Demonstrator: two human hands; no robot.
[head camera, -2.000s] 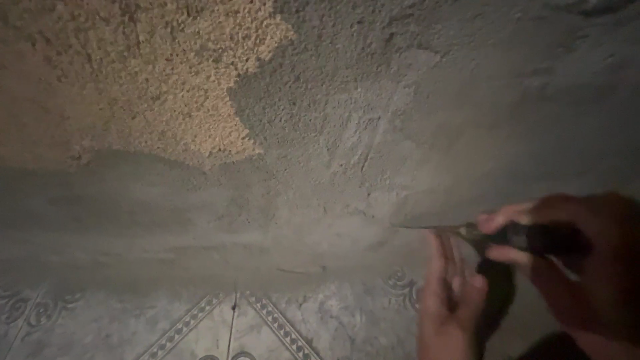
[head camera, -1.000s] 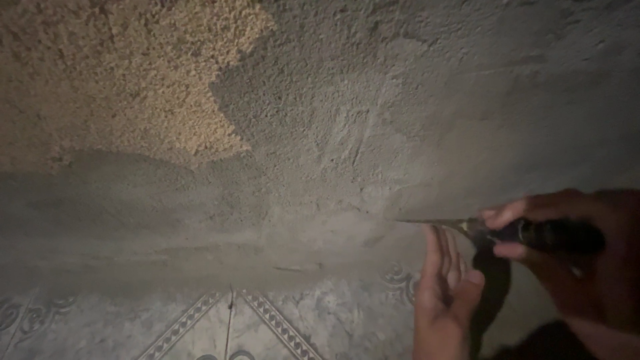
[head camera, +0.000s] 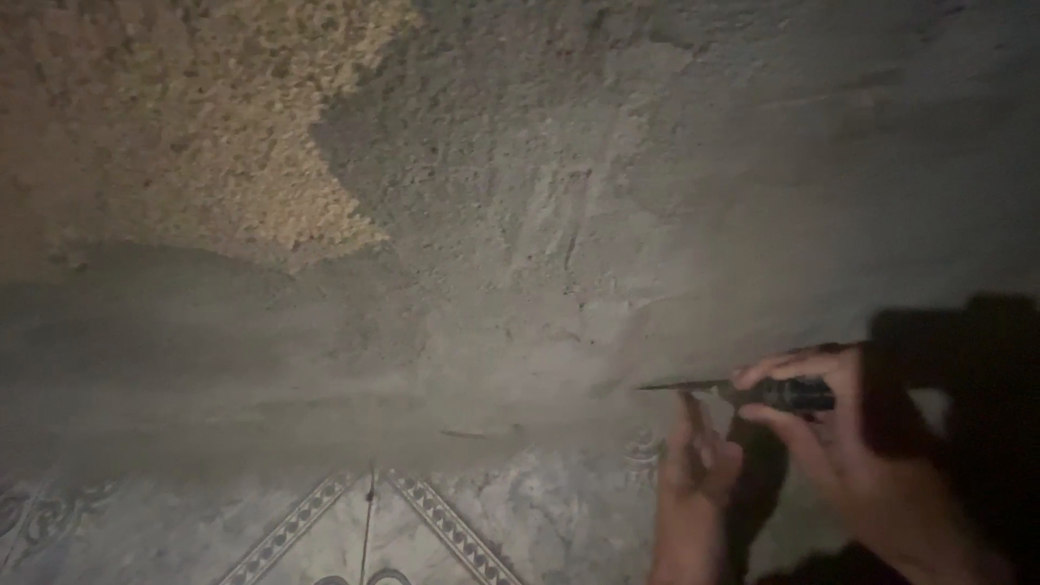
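My right hand (head camera: 821, 414) is closed around the dark handle of a thin-bladed tool, probably a trowel (head camera: 691, 385) seen nearly edge-on, its tip pointing left. The blade lies close to the grey plastered wall (head camera: 520, 349); whether it touches is unclear. My left hand (head camera: 700, 455) is just below the blade with its fingers raised, the fingertips at or near the blade's underside. Smooth grey plaster surrounds the tip, with rougher plaster higher up. At the upper left shows a patch of coarse, yellowish wall surface (head camera: 244, 130).
Patterned floor tiles (head camera: 292, 520) with diagonal decorative bands run along the bottom of the wall. A short ridge or mark (head camera: 465, 435) lies low on the plaster. Dark shadows fall at the right, around my forearm.
The tool and both my hands have moved slightly lower in the view. The right hand still grips the handle, and the left hand remains under the blade.
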